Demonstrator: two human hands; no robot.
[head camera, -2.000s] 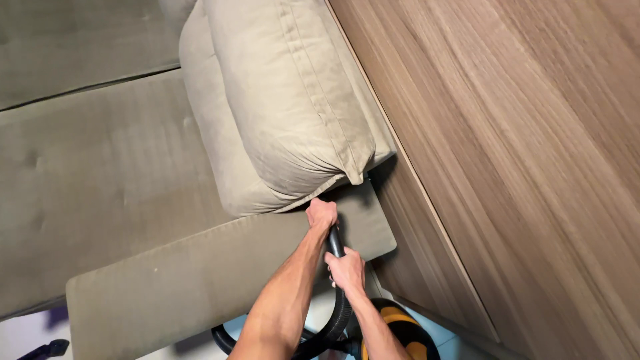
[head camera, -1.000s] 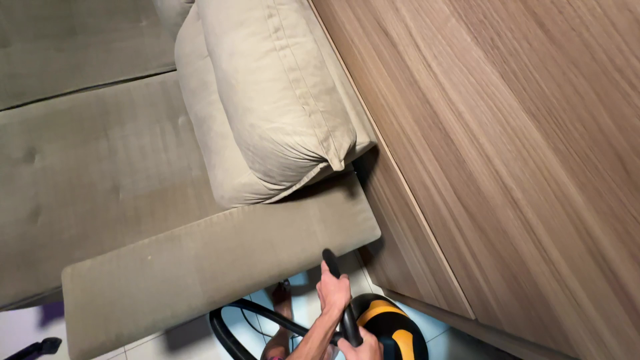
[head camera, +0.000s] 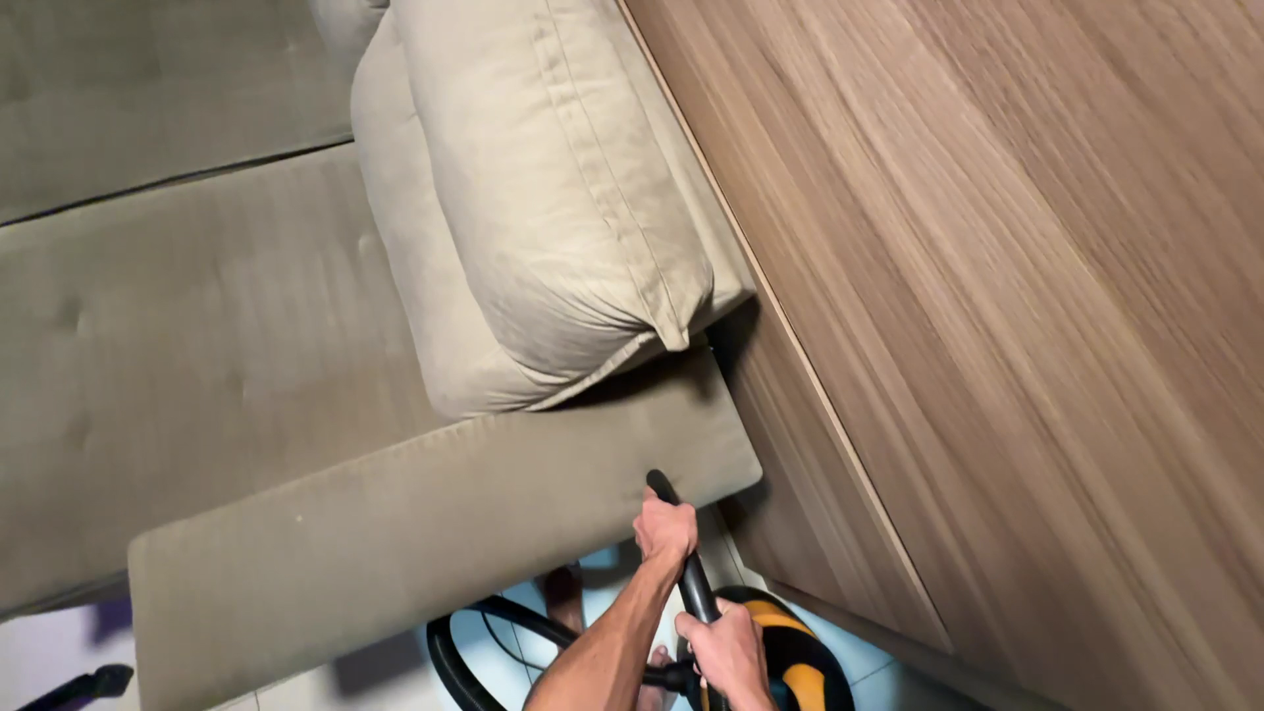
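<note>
In the head view my left hand (head camera: 666, 528) grips a black vacuum cleaner tube (head camera: 695, 591) near its front end. The tube's open tip touches or hovers just over the sofa armrest (head camera: 434, 513), near its right end. My right hand (head camera: 726, 647) is closed round the same tube lower down. A black and yellow vacuum cleaner (head camera: 790, 642) stands on the floor beside and behind my right hand. Its corrugated hose (head camera: 456, 652) loops out to the left, partly hidden by my left forearm.
A large beige back cushion (head camera: 563, 197) rests on the sofa seat (head camera: 197, 365), against the armrest. On the right a wood-grain panel (head camera: 938, 296) runs close along the sofa. A bare foot shows on the tiled floor (head camera: 504, 642). A black object (head camera: 94, 683) lies at lower left.
Two seconds ago my left hand was at the gap beneath the cushion's corner; it then drew back with the tube towards me. Since one second ago the tube's tip has moved up onto the armrest.
</note>
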